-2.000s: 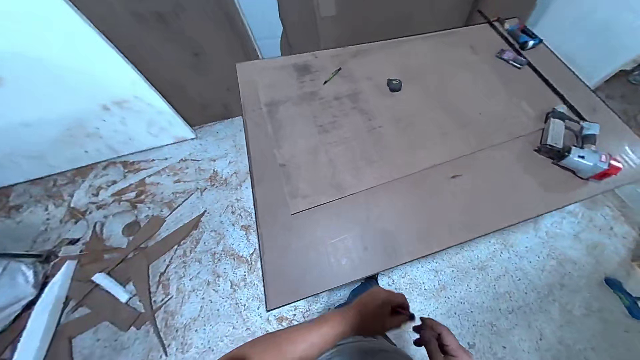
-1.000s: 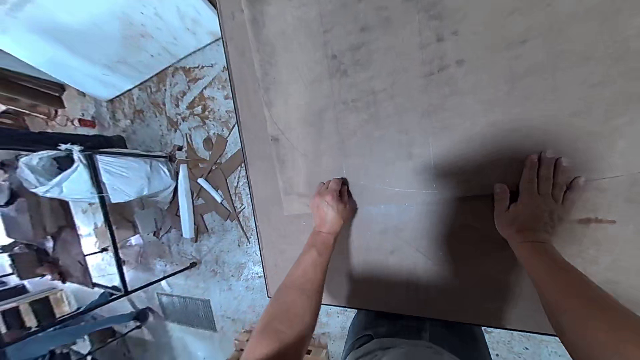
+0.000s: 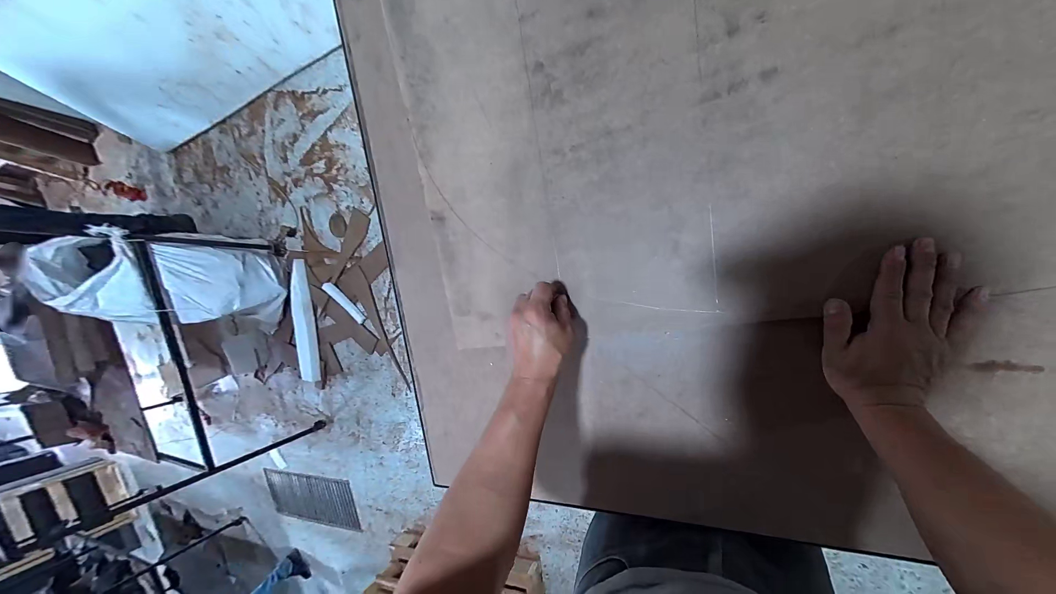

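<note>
A large flat brown board (image 3: 627, 148) with a dark edge fills the middle and right of the head view, marked with thin straight and curved lines. My left hand (image 3: 542, 326) is closed around a small dark object (image 3: 561, 289), too covered to name, and rests on the board near the end of a curved line. Farther right, my right hand (image 3: 899, 330) lies flat, palm down with fingers spread, beside a long dark line across the board. Shadows of my arms and body fall around both hands.
Cut brown board offcuts (image 3: 359, 289) and white strips lie on the floor at left. Beside them, a white plastic bag (image 3: 219, 280) hangs on a black metal frame (image 3: 169, 346). A floor grate (image 3: 313, 498) and a wooden pallet (image 3: 524, 575) are below, with a white panel (image 3: 181, 58) at upper left.
The view has moved much closer over the board. Both hands were together off its near edge two seconds ago; now they are apart on its surface, nearly as one second ago.
</note>
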